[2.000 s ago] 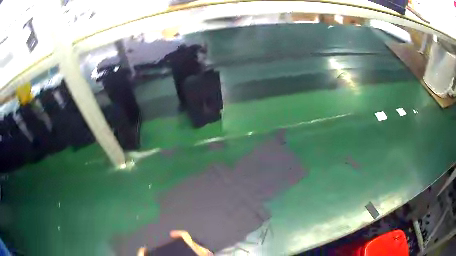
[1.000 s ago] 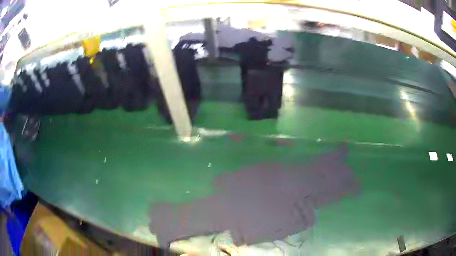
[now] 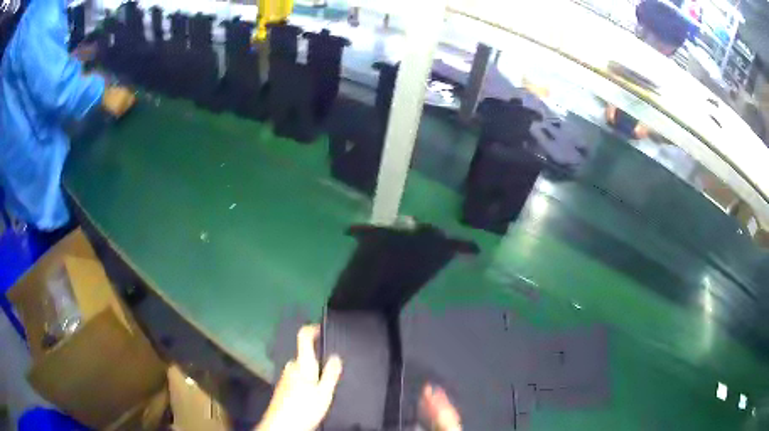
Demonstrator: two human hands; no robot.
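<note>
A black blank (image 3: 358,362) lies in front of me over the flat grey-black stack (image 3: 556,358), its far panel (image 3: 392,265) bent upward at a crease. My left hand (image 3: 299,391) is at the blank's left edge, fingers spread, one fingertip over its surface; whether it grips is unclear. My right hand (image 3: 440,408) is blurred and cut off by the bottom edge, right of the blank; its grip cannot be made out.
Folded black pieces (image 3: 295,84) stand along the table's far side, with a yellow object (image 3: 271,15) behind. A white post (image 3: 406,126) rises beyond the blank. A person in blue (image 3: 38,109) is at the left, above an open carton (image 3: 93,337). Another person is at upper right.
The view has swung left, bringing the person in blue and cartons into sight. A blank with a raised panel now stands out over the stack, and more of my hands shows.
</note>
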